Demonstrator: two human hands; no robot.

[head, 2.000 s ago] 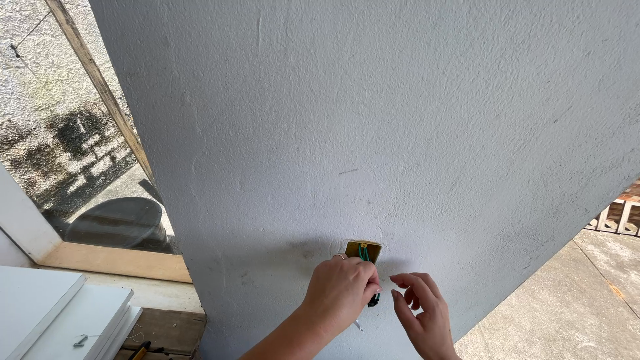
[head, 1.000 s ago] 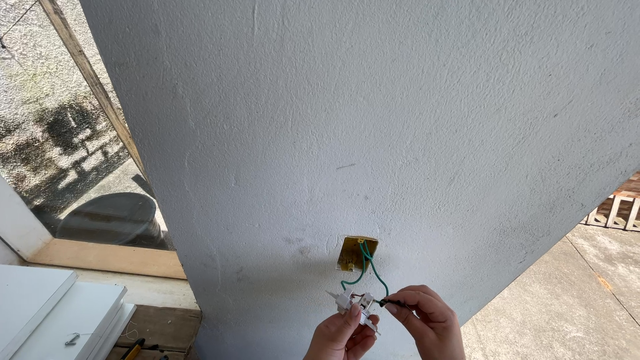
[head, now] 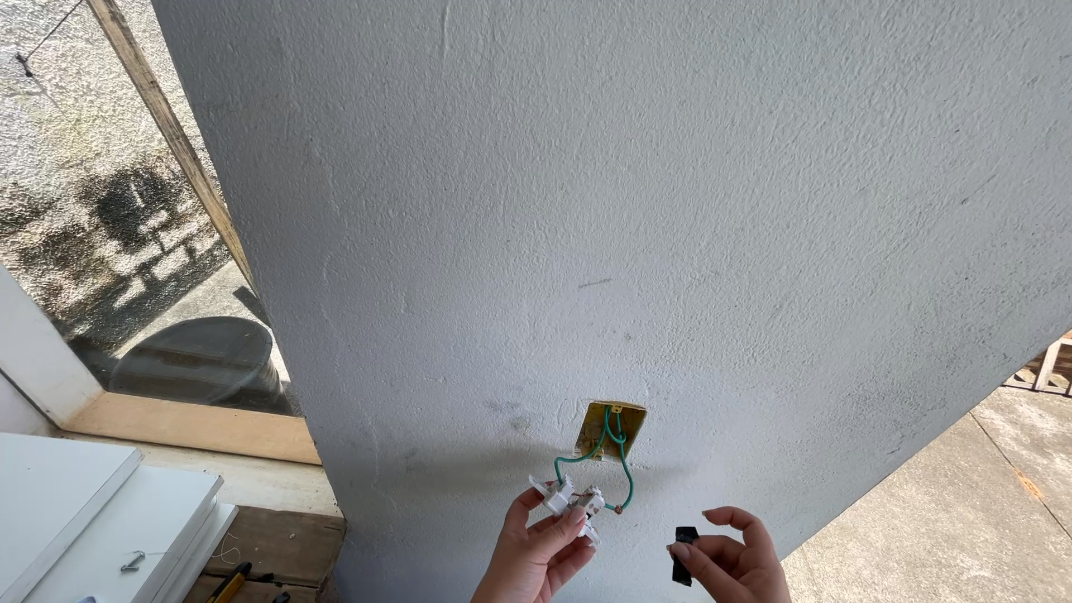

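My left hand [head: 540,548] grips a white plastic electrical fitting [head: 571,505], just below the yellow electrical box [head: 611,430] recessed in the wall. Two lengths of green wire [head: 630,477] come out of the box to the fitting. On the right-hand wire a bare, twisted copper joint [head: 618,508] shows beside the fitting. Lower right, my right hand [head: 724,557] pinches a short piece of black tape [head: 685,555] between thumb and finger, apart from the wires.
The grey painted wall [head: 636,209] fills most of the view. At lower left, white boards [head: 159,511] bear screws [head: 131,562], beside a yellow and black tool [head: 229,584] on a wooden surface [head: 280,540]. A window frame [head: 201,425] stands left; concrete ground [head: 930,486] lies right.
The black piece was at the wire by the fitting a second ago; my right hand has moved off to the right with it. The copper joint now shows bare. My left hand still holds the fitting.
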